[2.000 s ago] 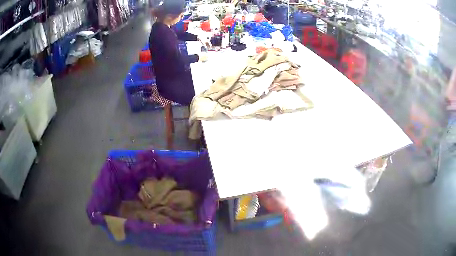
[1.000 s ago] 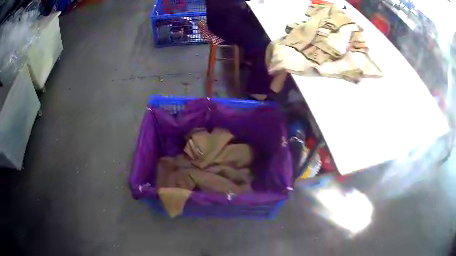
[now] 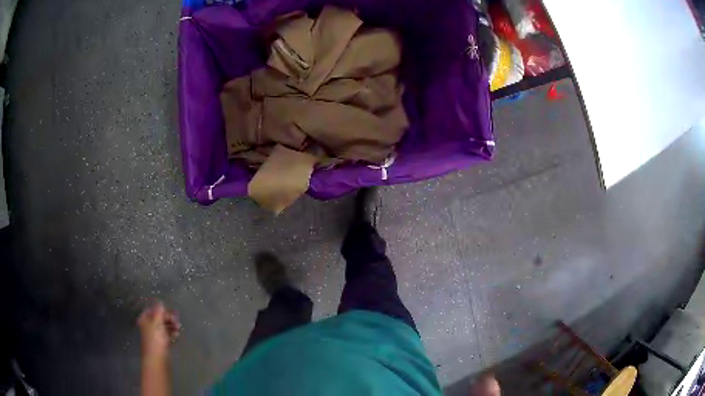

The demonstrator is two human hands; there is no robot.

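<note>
The purple-lined crate (image 3: 338, 182) stands on the floor in front of my feet, its top cut off by the frame. Tan jackets (image 3: 332, 116) lie in a folded heap inside it, with one tan flap hanging over the near rim. My left hand (image 3: 158, 321) hangs at the lower left, away from the crate, small and blurred; its fingers look curled and nothing shows in it. My right hand (image 3: 485, 385) is mostly cut off at the bottom edge, with only a blurred bit showing.
The white worktable (image 3: 638, 77) has its corner at the upper right. Red and yellow bundles (image 3: 506, 66) sit under it. A wooden stool (image 3: 618, 383) and a grey object are at the lower right. My legs and shoes are below the crate on the grey floor.
The view has moved up to the crate and tilted down. The seated person and the jackets on the table have left the view. My hands and legs have come into view.
</note>
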